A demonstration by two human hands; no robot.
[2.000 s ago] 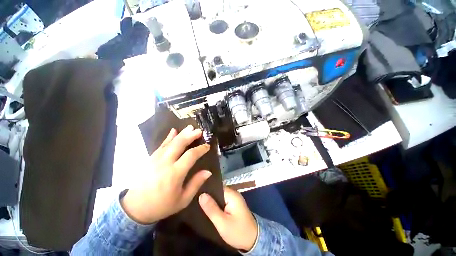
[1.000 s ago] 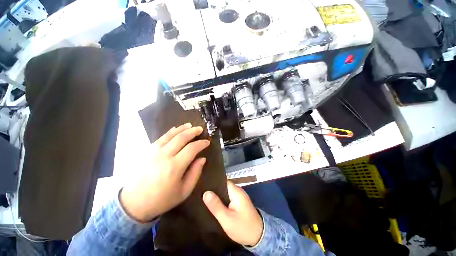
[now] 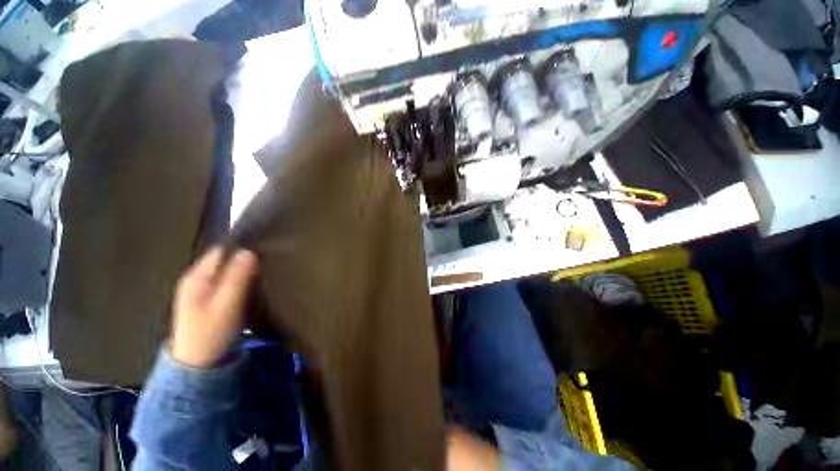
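A dark brown garment panel (image 3: 350, 248) lies on the machine table and hangs over its front edge, its right edge beside the needle area (image 3: 414, 147) of the white overlock machine (image 3: 516, 101). My left hand (image 3: 214, 299), blurred, pinches the panel's left edge and holds it lifted. My right hand (image 3: 470, 453) is low at the frame's bottom edge, blurred and partly cut off, at the panel's right edge; its fingers are hidden, so its grip cannot be told.
A stack of brown cut panels (image 3: 138, 202) lies at left. Orange-yellow snips (image 3: 635, 195) and tweezers (image 3: 679, 171) lie right of the machine. A yellow basket (image 3: 677, 285) with dark cloth is below the table, and a blue basket (image 3: 276, 405) is below at left.
My left hand has moved left and down from beside the needle, pulling up the panel's left edge. My right hand has moved down. The view has shifted, so the machine appears higher.
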